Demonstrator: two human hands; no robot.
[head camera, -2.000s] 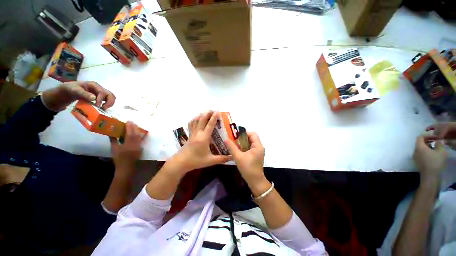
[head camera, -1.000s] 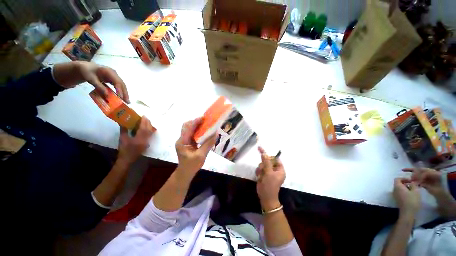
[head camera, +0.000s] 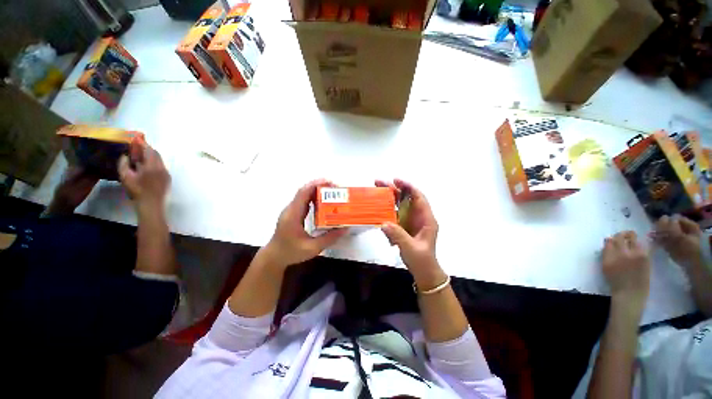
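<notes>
An orange retail box (head camera: 356, 207) is held between my two hands above the table's front edge. Its orange end faces up, with a white barcode label at its upper left. My left hand (head camera: 295, 232) grips the box's left side. My right hand (head camera: 418, 234) is on its right side, thumb at the lower right corner. A small yellowish piece, likely the cutter handle, shows between the right fingers and the box; most of it is hidden.
An open brown carton (head camera: 355, 70) with orange boxes inside stands ahead. Two retail boxes (head camera: 234, 48) stand back left, another (head camera: 541, 160) lies right beside yellow paper (head camera: 587, 160). A person's hands hold a box (head camera: 101, 148) at left; another person's hands (head camera: 627, 261) are at right.
The box has turned so its barcoded orange end faces up. My right hand has come back to it from the right. The left neighbour's hands and box have moved left.
</notes>
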